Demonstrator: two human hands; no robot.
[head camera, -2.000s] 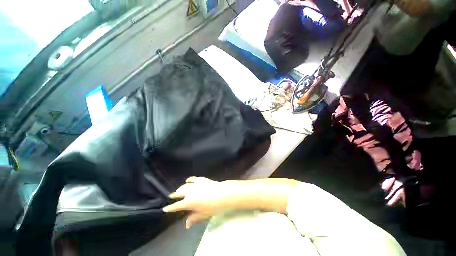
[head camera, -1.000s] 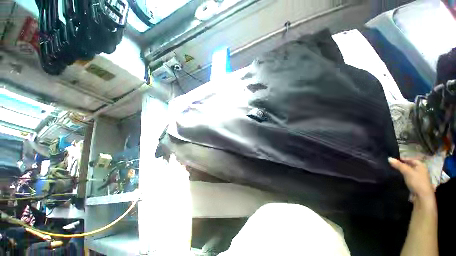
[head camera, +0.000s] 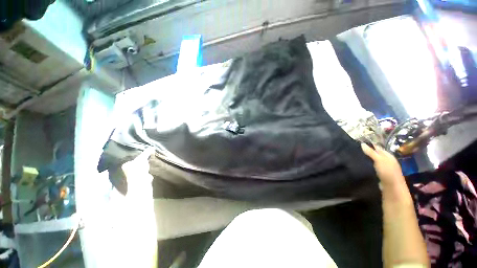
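A black garment (head camera: 272, 141) lies spread over the table and padded board, with a bright sheen on its left part and a small dark fitting near its middle. My right hand (head camera: 384, 159) is at its right edge, with thumb and fingers closed on the cloth. A washed-out pale shape, which looks like my left hand (head camera: 138, 170), meets the garment's lower left edge; glare hides its fingers. The steam iron (head camera: 416, 141) stands just right of my right hand, partly cut up by glare and dark lines.
Crumpled whitish cloth (head camera: 363, 125) lies between garment and iron. A blue upright box (head camera: 189, 52) stands at the table's back edge. Pink-and-black patterned cloth (head camera: 444, 214) hangs at the lower right. A yellow hose (head camera: 60, 250) curves at lower left. Shelving (head camera: 44, 225) stands at left.
The view has swung left, then partly back right. My right hand has gone from the garment's near edge to its right edge. The garment now lies more squarely across the board.
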